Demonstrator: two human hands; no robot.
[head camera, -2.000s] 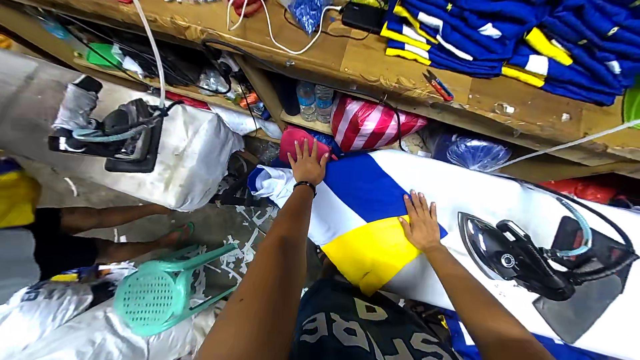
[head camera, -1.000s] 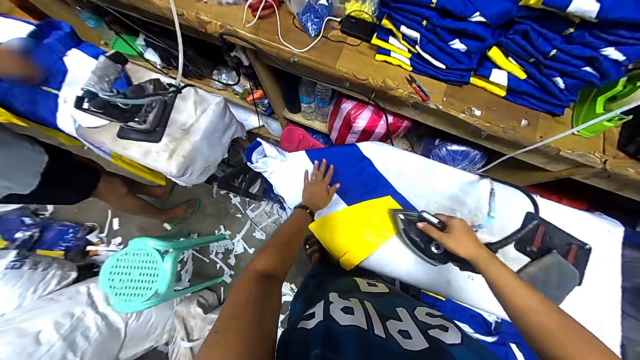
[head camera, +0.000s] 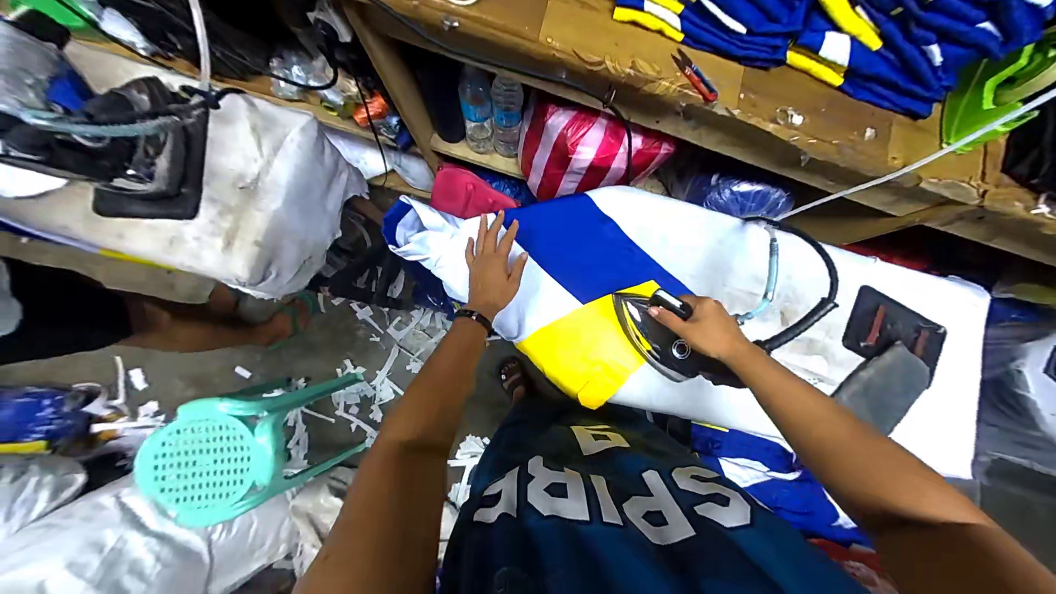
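A blue, white and yellow garment lies over the narrow end of a white padded ironing board. My left hand rests flat on its white part, fingers spread. In my right hand is the handle of a black steam iron, whose soleplate lies on the right edge of the yellow part. A hose and a dark cable run from the iron back over the board. A dark iron rest sits at the board's right, with a grey pad beside it.
Folded blue and yellow garments and thread snips are on the wooden bench ahead. A second iron rests on another board at left, a person's legs below it. A green plastic stool stands among paper scraps.
My right hand lay flat on the garment two seconds ago, the iron standing at its right; it then took hold of the iron. My left hand has stayed on the garment.
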